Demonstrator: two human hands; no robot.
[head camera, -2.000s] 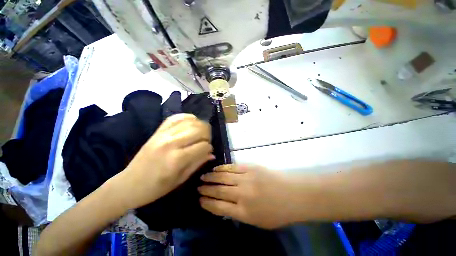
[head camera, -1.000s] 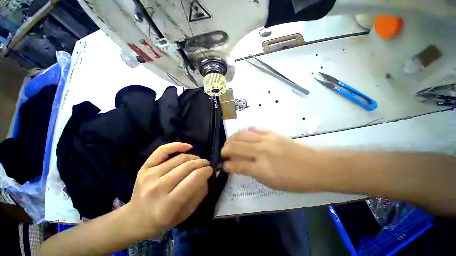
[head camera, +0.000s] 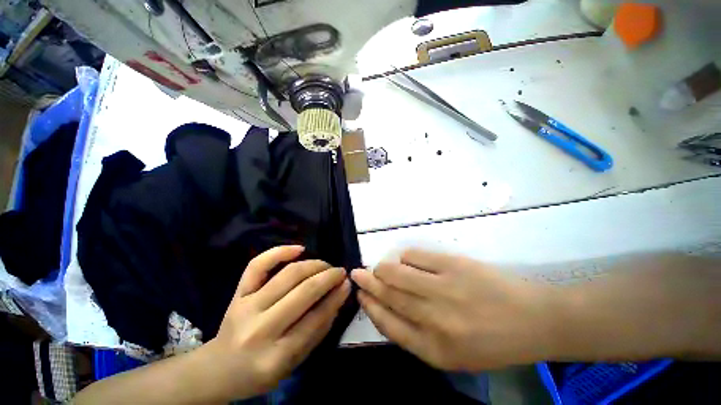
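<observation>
The black garment piece lies bunched on the table left of the needle area. Its right edge, with a narrow black strip, runs from under the ribbed cream knob down to my fingertips. My left hand lies on the cloth, fingertips pinching the edge. My right hand meets it from the right, its fingertips on the same edge. A bit of white patterned lace shows at the garment's lower side. The presser foot and needle are mostly hidden behind the knob.
The sewing machine head is at the top. A brown block sits beside the strip. Tweezers, blue snips, an orange piece and dark metal tools lie right. Blue crates stand left and below right.
My left hand has moved down from near the foot to the edge by my right fingertips. My right hand lifted, then came back lower. The camera view has shifted slightly.
</observation>
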